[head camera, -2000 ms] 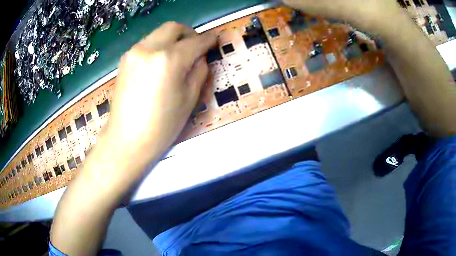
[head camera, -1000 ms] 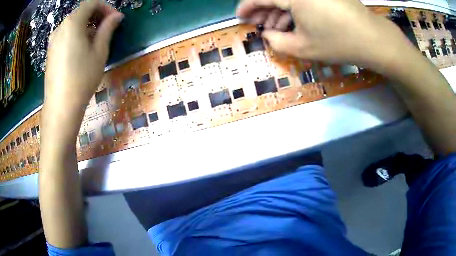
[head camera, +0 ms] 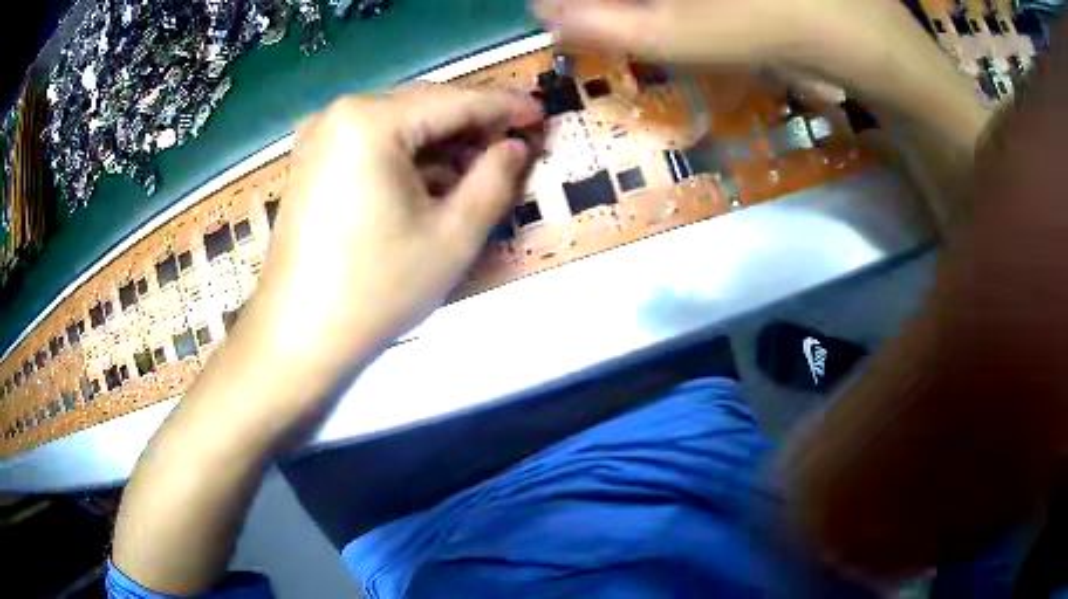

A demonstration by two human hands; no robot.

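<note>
The orange-brown circuit board panels [head camera: 223, 275] lie end to end in a long row, with pairs of dark openings. My left hand [head camera: 387, 211] is over the middle boards, thumb and forefinger close together by a dark raised block [head camera: 560, 94] near the back edge. Something small and dark shows between the fingertips, too unclear to name. My right hand [head camera: 691, 29] reaches over the boards from the right, fingers at the back edge. It is cut off by the top edge and blurred, and its fingertips are not clear.
A pile of loose black and silver parts [head camera: 146, 100] lies on the green surface [head camera: 363, 64] behind the boards. Thin orange edges of stacked boards [head camera: 26, 176] stand far left. A white rail [head camera: 562, 316] runs nearest my body. A large blurred brown shape [head camera: 949, 433] covers the lower right.
My left hand has moved right, from beside the parts pile to the middle boards. My right hand has moved slightly up. The blurred brown shape has appeared at the lower right.
</note>
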